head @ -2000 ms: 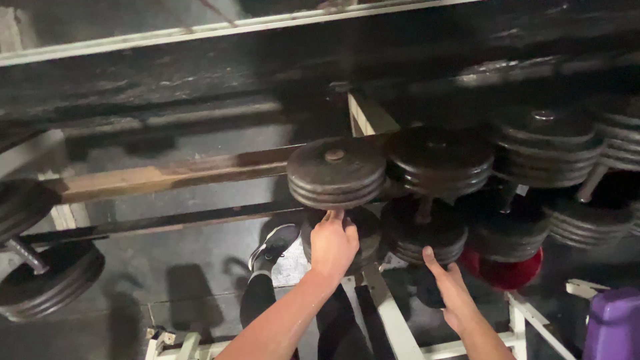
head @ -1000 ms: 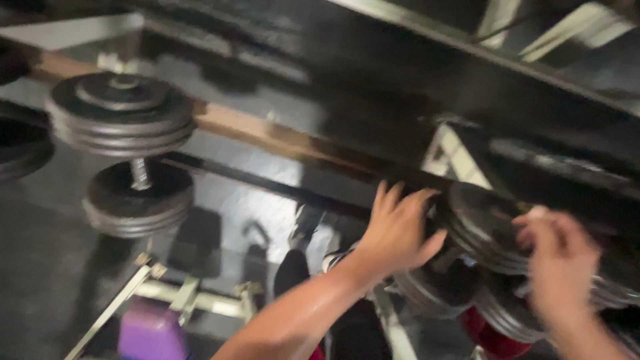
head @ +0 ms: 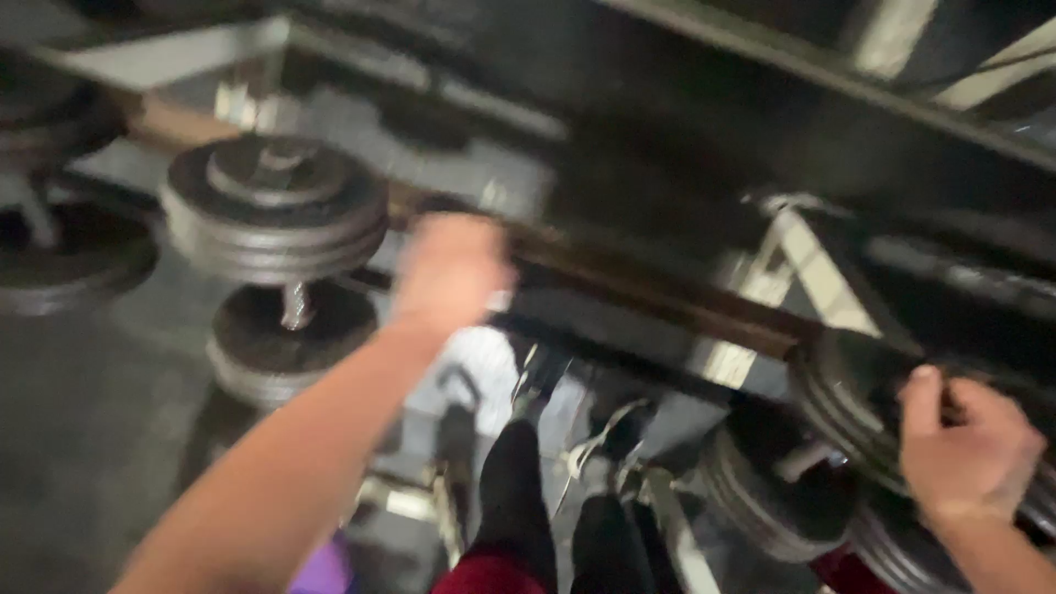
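Observation:
My left hand (head: 454, 268), blurred, is over the rack's rail, just right of a large plate-loaded dumbbell (head: 280, 223) whose handle runs between its two stacks of plates. The fingers are too blurred to read, and no object shows clearly in them. At the right, my right hand (head: 969, 437) has its fingers curled beside the upper plates of another dumbbell (head: 841, 404); whether it touches them cannot be told. That dumbbell's short metal handle shows below the upper plates. Part of one more dumbbell (head: 66, 256) is at the far left.
The rack's long rail (head: 660, 289) slopes across the view, with a pale metal upright (head: 825, 272) at right. My legs and shoes are below it. Pale bench frame parts (head: 681, 528) and a purple object (head: 323, 569) are near the bottom. Something dark red lies under the right dumbbells.
The view has swung left along the rack. My left hand has moved from beside the right-hand dumbbells to near the large left dumbbell. My right hand remains by the right-hand plates.

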